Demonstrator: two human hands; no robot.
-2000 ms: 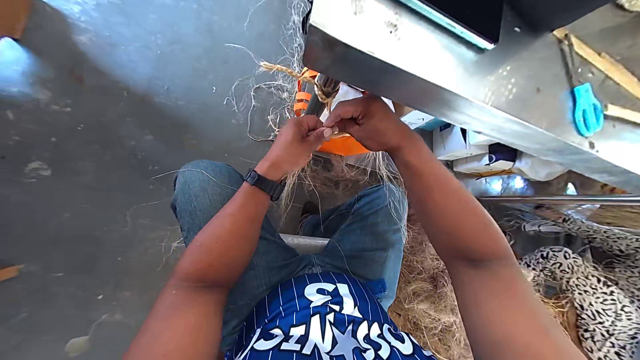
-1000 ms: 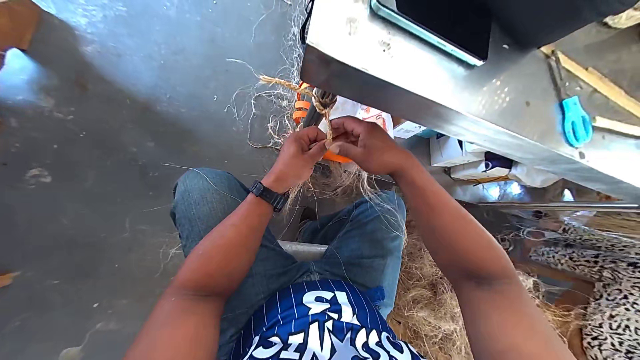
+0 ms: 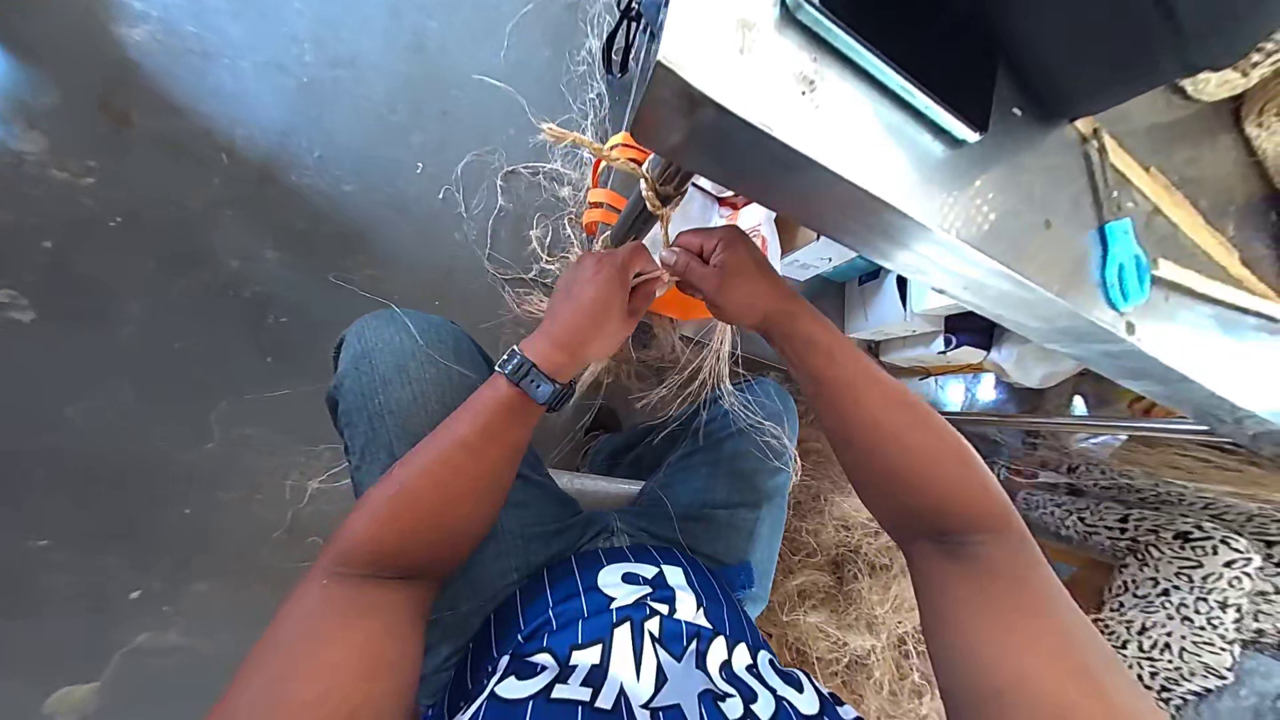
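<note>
My left hand (image 3: 597,300), with a black watch on its wrist, pinches strands of tan plant fiber. My right hand (image 3: 728,277) meets it fingertip to fingertip and grips the same fibers, just below a twisted fiber cord (image 3: 657,195). The cord is looped at a dark metal bar (image 3: 640,212) near the table corner, and one end of it points up and left. Loose fiber ends (image 3: 715,365) hang below my right hand over my knee. An orange item, partly hidden, shows behind my fingers.
The metal table (image 3: 850,150) runs from top centre to the right, bearing a dark flat device (image 3: 920,50), blue-handled scissors (image 3: 1125,265) and wood strips (image 3: 1185,215). White boxes (image 3: 890,305) stand under it. A fiber heap (image 3: 840,580) and patterned cloth (image 3: 1170,570) lie at the right.
The looped cord at the bar, hidden two seconds ago, is now in sight above my hands. Both hands stay close together on the fibers.
</note>
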